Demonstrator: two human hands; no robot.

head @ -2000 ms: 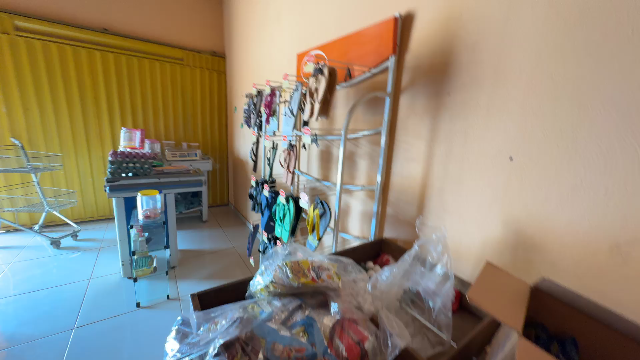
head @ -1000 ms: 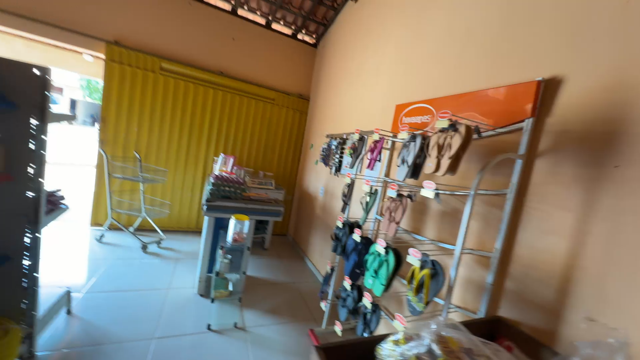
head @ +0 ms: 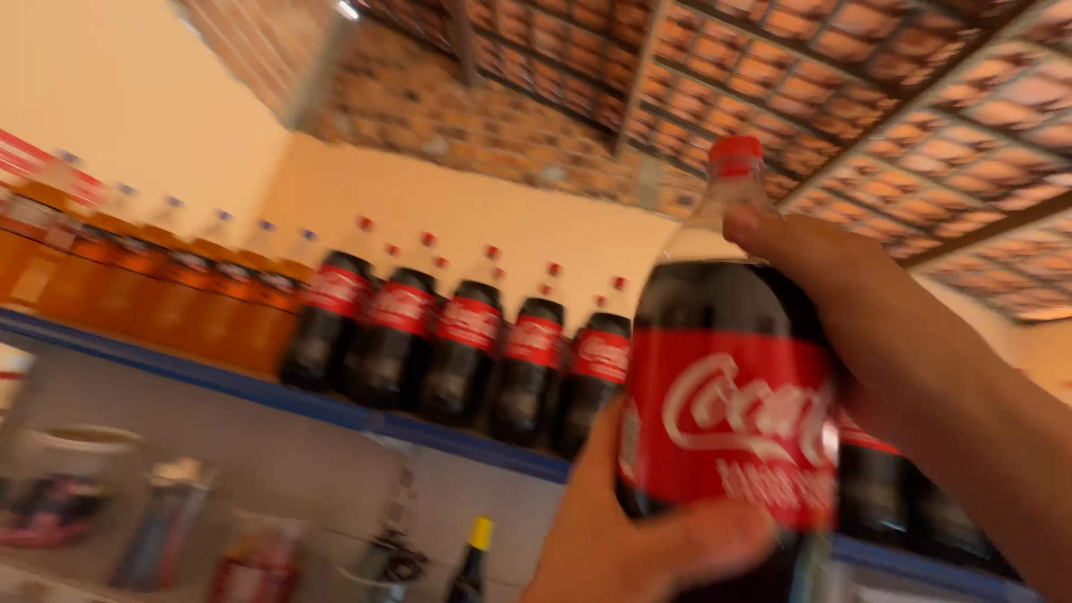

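A large Coca-Cola bottle (head: 729,402) with dark liquid, a red label and a red cap is held up close in front of me, tilted slightly. My left hand (head: 653,536) grips its lower part, thumb across the front below the label. From the right, my right hand (head: 804,268) wraps around the bottle's shoulder, thumb near the neck. Behind it, a row of similar cola bottles (head: 461,343) stands on a blue-edged shelf (head: 251,377). The base of the held bottle is out of view.
Bottles of amber drink (head: 176,285) with blue caps fill the shelf's left part. Below stand a container (head: 75,486), a red-toned package (head: 260,553) and a dark bottle with a yellow top (head: 473,561), all blurred. A tiled roof (head: 779,67) with beams is overhead.
The view has swung from the sandal rack and yellow shutter to the drinks shelf. Both my hands, not visible earlier, are now around a cola bottle.
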